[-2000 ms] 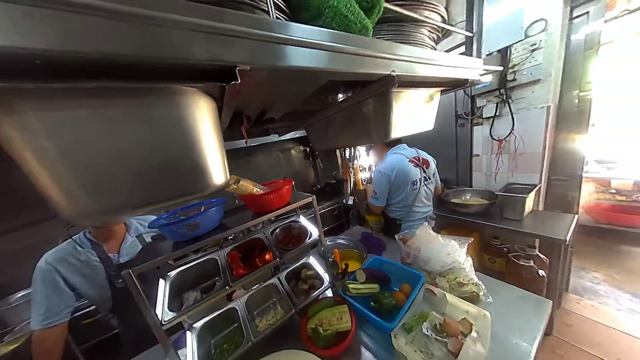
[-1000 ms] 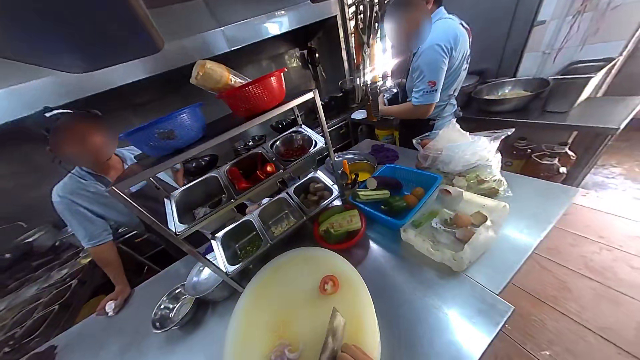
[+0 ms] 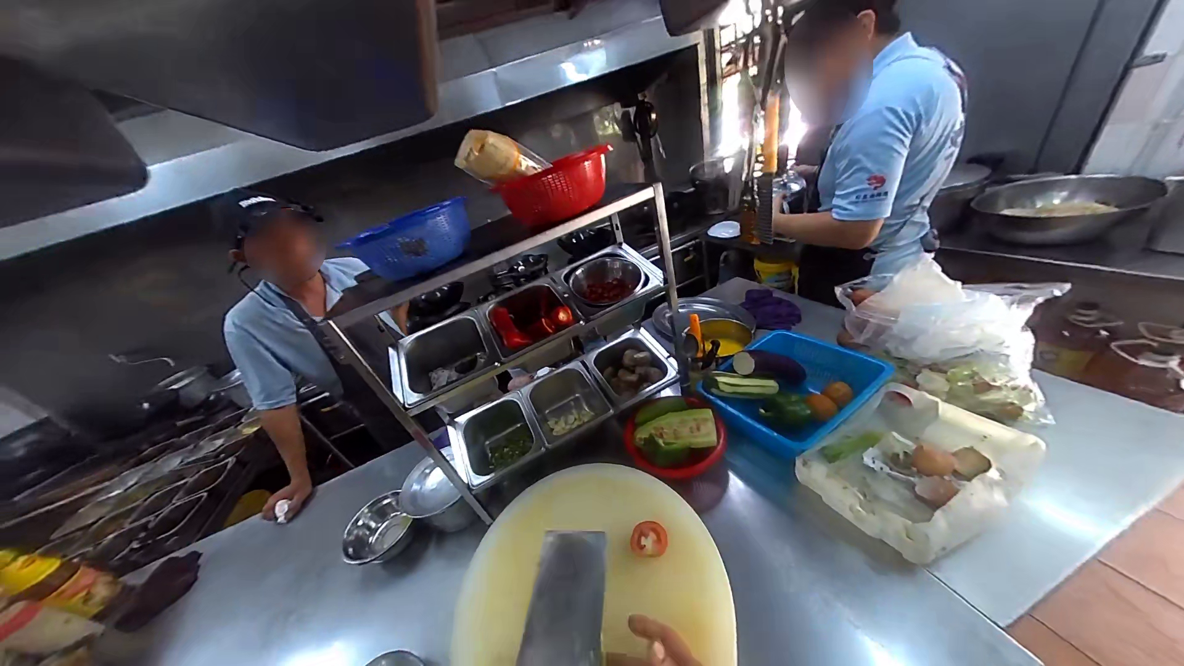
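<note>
A cleaver (image 3: pixel 564 592) with a broad metal blade lies over the pale oval cutting board (image 3: pixel 490 564); its handle is out of view below. Fingers of what looks like my right hand (image 3: pixel 661 640) enter at the bottom edge, just right of the blade. A lower finger comes close to the blade or touches it, but the grip is cut off by the frame. My left hand does not show. A cut piece of tomato (image 3: pixel 648 538) rests on the board above the fingers.
A metal rack (image 3: pixel 504 245) holds food pans beyond the board. Right of it stand a red bowl (image 3: pixel 680 470) of cut vegetables, a blue basket (image 3: pixel 786 439) and a white foam tray (image 3: pixel 994 453). Metal bowls (image 3: pixel 377 529) sit left. One co-worker (image 3: pixel 287 324) leans at left; another (image 3: pixel 888 148) stands back right.
The view has tilted down from the overhead shelf to the cutting board. Since one second ago, the cleaver blade shows broader and farther left of the tomato, with more fingers visible.
</note>
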